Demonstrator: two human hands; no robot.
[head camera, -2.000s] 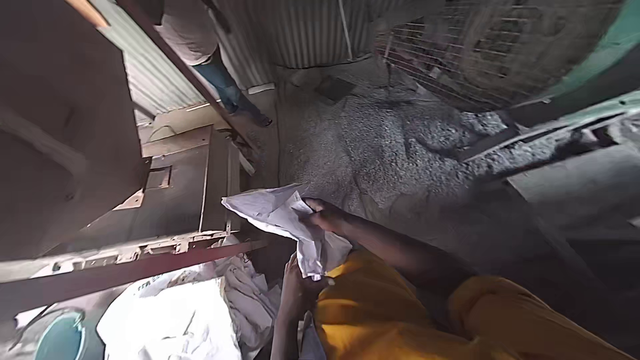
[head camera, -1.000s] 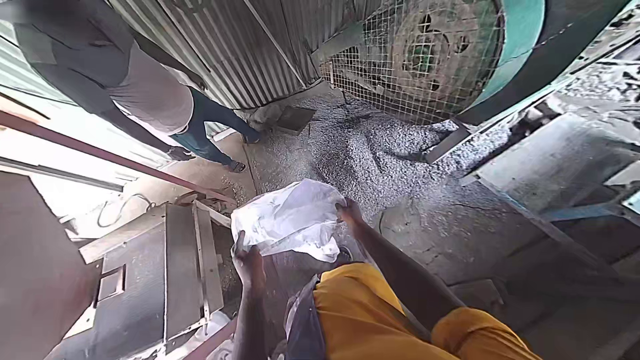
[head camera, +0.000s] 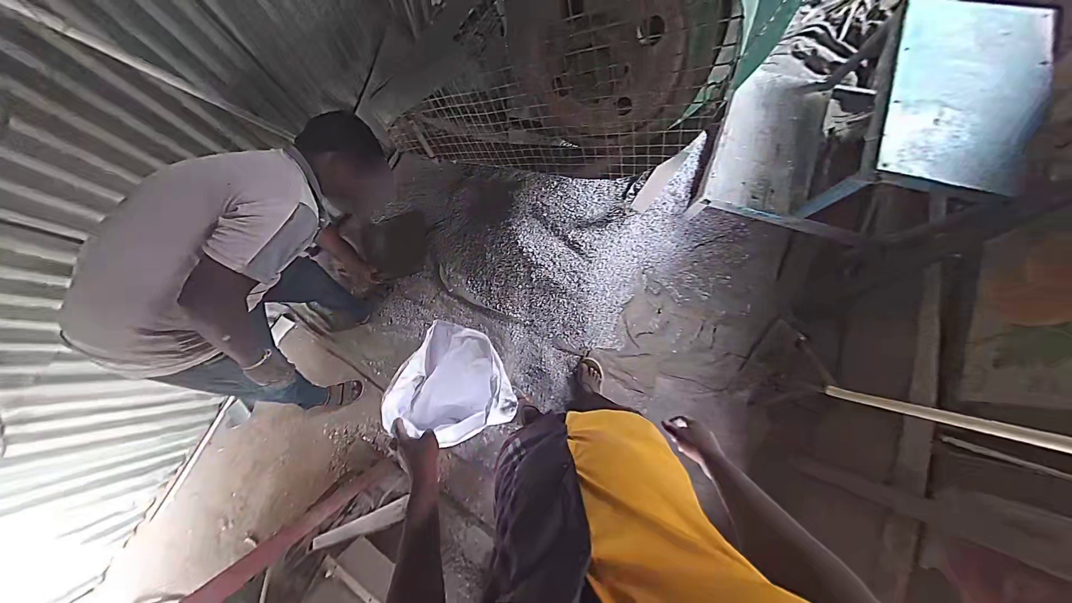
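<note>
My left hand (head camera: 416, 448) grips the near rim of a white woven sack (head camera: 456, 381), whose mouth gapes wide and faces up. At the right, my right hand (head camera: 691, 437) is away from the sack, beside my yellow shirt; its fingers are partly curled and whether they hold anything is not clear. Beyond the sack, loose grey-white granular material (head camera: 569, 251) lies spread over the floor. A co-worker (head camera: 193, 260) bends at the left, hands by a dark flat pan or scoop (head camera: 398, 243) at the edge of the material.
A machine wheel behind a wire mesh guard (head camera: 569, 126) stands ahead. A metal chute (head camera: 766, 142) and a metal box on a frame (head camera: 963, 100) are at the upper right. Corrugated sheet wall (head camera: 50, 335) runs along the left. A reddish beam (head camera: 285, 536) lies at the lower left.
The sack was held in both hands; my right hand has let go and moved right, and the sack's mouth now gapes. The co-worker, upright before, has bent down. The view has shifted strongly.
</note>
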